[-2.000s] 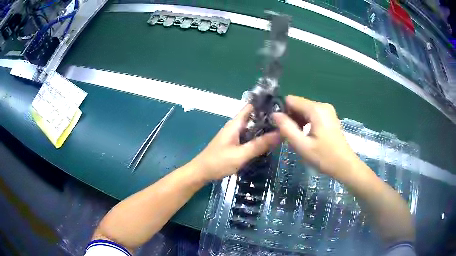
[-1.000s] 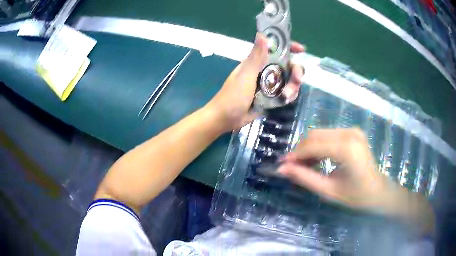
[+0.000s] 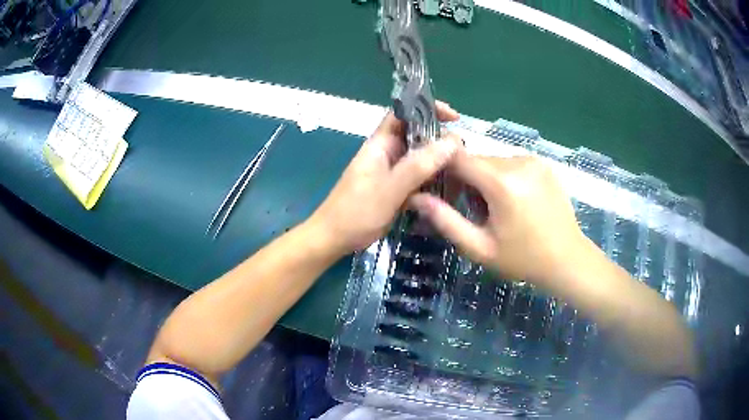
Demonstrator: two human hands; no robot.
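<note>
My left hand (image 3: 369, 184) is closed around the lower end of the grey metal carrier fixture (image 3: 408, 61), which points up and away over the belt. My right hand (image 3: 509, 201) is beside it, its fingers touching at the fixture's lower end; whether it holds a component is hidden by the fingers. The clear blister tray (image 3: 509, 344) lies below both hands, with a column of dark round components (image 3: 408, 308) at its left side.
Silver tweezers (image 3: 246, 180) lie on the green surface. A printed sheet over yellow paper (image 3: 89, 143) is at the left. Another carrier fixture (image 3: 448, 8) is at the top edge. White strips (image 3: 222, 89) cross the belt. Station machine parts are at upper left.
My right hand has moved from over the tray up to the fixture's lower end. The fixture in my left hand has turned, and its pockets are seen more edge-on.
</note>
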